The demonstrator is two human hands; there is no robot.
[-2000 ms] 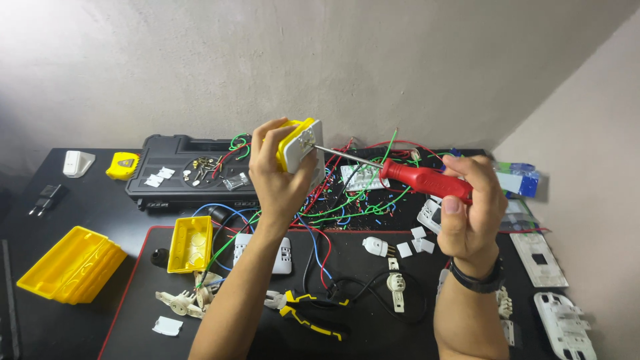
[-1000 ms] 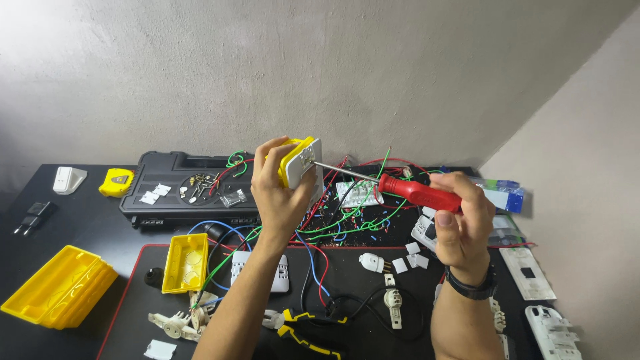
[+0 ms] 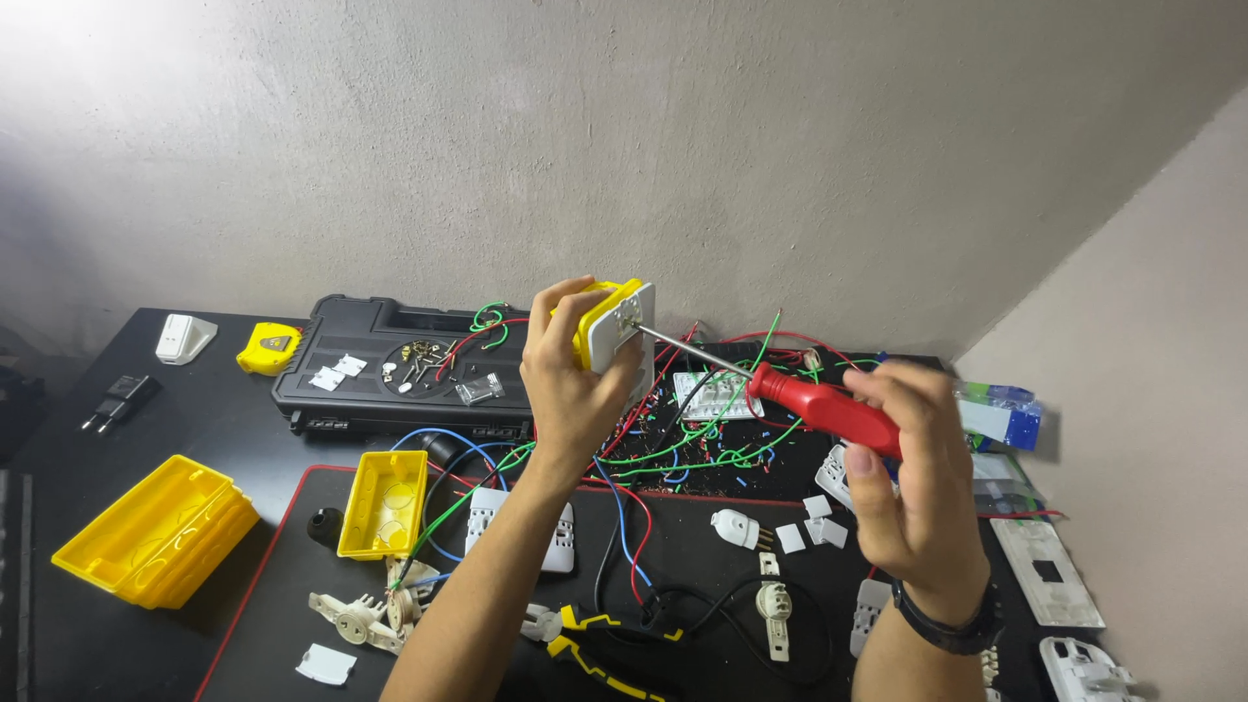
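Note:
My left hand (image 3: 575,375) grips a yellow plastic electrical box (image 3: 593,322) with a white cover plate (image 3: 624,322) on its right face, held up above the table. My right hand (image 3: 916,468) is around the red handle of a screwdriver (image 3: 824,409), thumb below and some fingers raised and blurred. The long shaft points left and its tip meets the plate's middle; whether it sits in a screw is too small to tell. Below my left hand, green, red and blue wires (image 3: 624,507) run over the mat.
A black tool case (image 3: 351,409) bears screws and small white covers. Stacked yellow boxes (image 3: 156,531), another yellow box (image 3: 383,502), pliers (image 3: 585,634), a white plug (image 3: 736,527) and a lamp-holder-like white part (image 3: 773,604) lie around. A yellow tape measure (image 3: 269,348) is beside the case.
The fingers of my right hand have loosened and lifted somewhat on the screwdriver handle. My left hand still holds the box, with the tip at the plate. The view has shifted slightly.

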